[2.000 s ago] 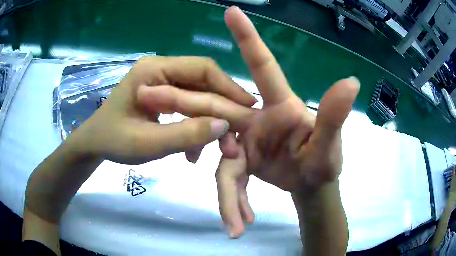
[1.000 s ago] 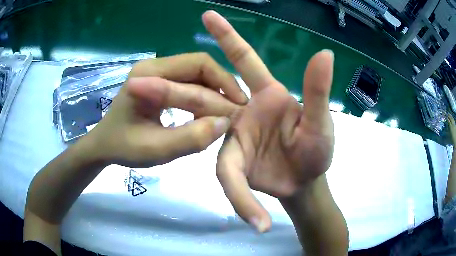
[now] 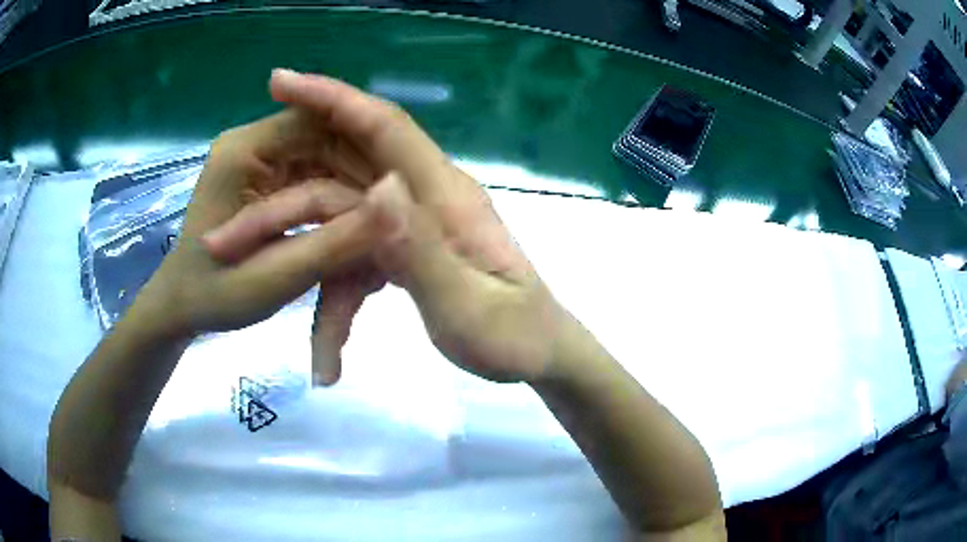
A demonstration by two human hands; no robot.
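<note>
My left hand (image 3: 249, 228) and my right hand (image 3: 456, 249) are raised over the bench and overlap, with their fingers crossing and touching. The contact between the fingers is partly hidden, and I cannot tell whether anything small is between them. Clear plastic bags (image 3: 255, 408) with black triangular marks lie flat on the white bench cover below my hands. A pile of bagged frames (image 3: 127, 238) under shiny film lies at the left, partly hidden behind my left hand and wrist.
A stack of dark phone frames (image 3: 668, 132) lies on the green belt (image 3: 509, 74). More wrapped pieces (image 3: 869, 175) lie on the belt farther right. The white foam cover (image 3: 742, 339) spans the bench. A person's grey clothing (image 3: 901, 492) shows at the lower right edge.
My right hand has turned and moved left across my left hand, its fingers now pointing left. The stack on the belt appears farther left, and the view has shifted a little.
</note>
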